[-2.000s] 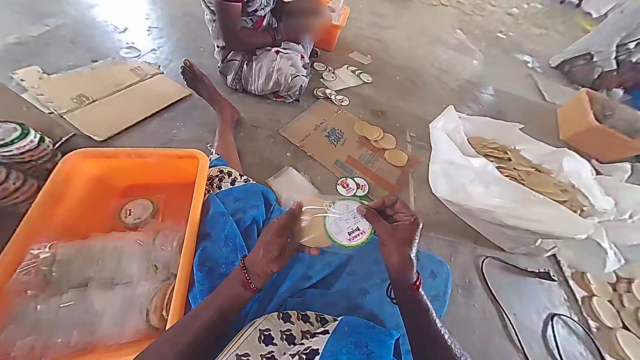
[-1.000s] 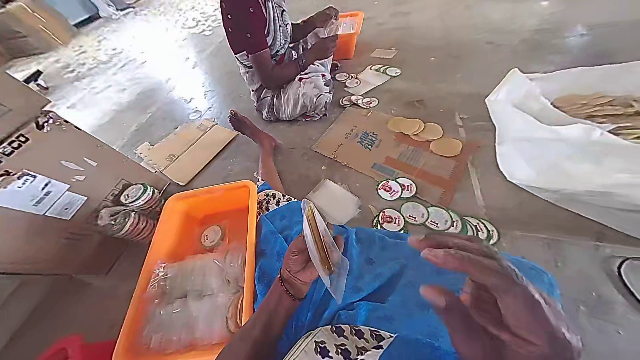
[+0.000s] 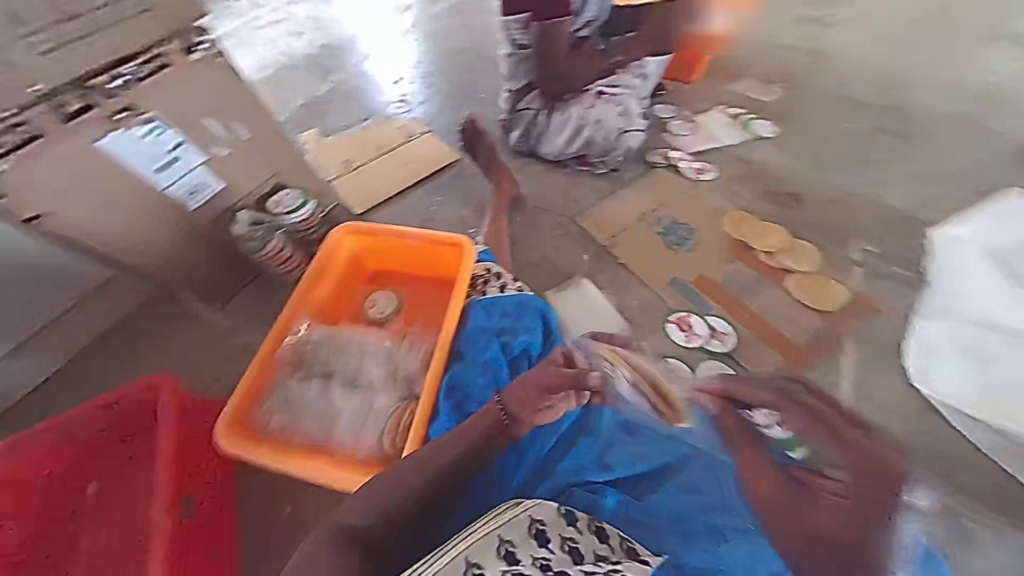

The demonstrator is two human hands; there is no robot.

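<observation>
My left hand (image 3: 556, 388) grips a clear plastic bag (image 3: 620, 376) with thin tan discs (image 3: 656, 388) in it, over my blue-clothed lap. My right hand (image 3: 808, 464) is blurred, at the bag's right side; its fingertips come near the bag, and whether they pinch it I cannot tell. Printed round labels (image 3: 688, 329) lie on the floor beyond my hands, some partly hidden by the right one. A stack of clear plastic bags (image 3: 586, 308) lies by my knee. Tan discs (image 3: 816, 291) rest on a flattened cardboard sheet (image 3: 648, 220).
To my left stands an orange plastic tub (image 3: 460, 320) holding filled clear packets, with a red crate (image 3: 104, 480) nearer. A cardboard box (image 3: 160, 176) and bagged disc stacks (image 3: 276, 240) are behind. A white sack (image 3: 976, 320) stands at right. Another person (image 3: 576, 88) sits ahead.
My right hand, apart from the bag one second ago, is now close to it. Two seconds ago both hands were at a label and a bag. The view has shifted left.
</observation>
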